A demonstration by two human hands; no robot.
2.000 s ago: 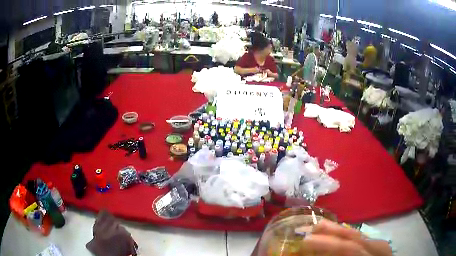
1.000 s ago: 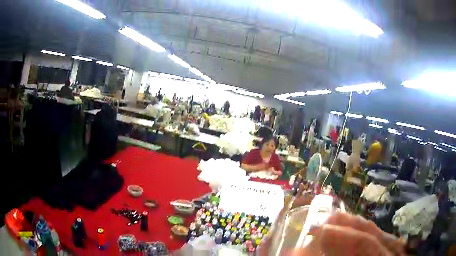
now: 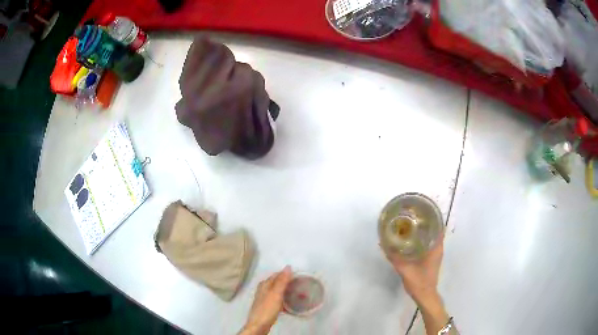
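My right hand (image 3: 419,268) holds a clear round drinking jar (image 3: 411,226) over the white table, right of centre. Looking down into it, some amber contents show at the bottom. My left hand (image 3: 267,299) holds a small round clear lid (image 3: 303,294) by its left edge, near the table's front. The lid is apart from the jar. A beige cloth pouch (image 3: 208,252) lies on the table left of my left hand. A dark brown cloth (image 3: 226,101) stands bunched up farther back.
Papers (image 3: 108,186) with a teal clip lie at the left. Bottles (image 3: 124,52) and an orange-red basket (image 3: 65,69) stand at the back left. A red cloth section (image 3: 282,23) holds a tray and plastic bags. A clear container (image 3: 554,154) is at the right.
The view has swung down from the room to the white table. The jar, held up close before, is now lower over the table. My left hand and the lid have come into view.
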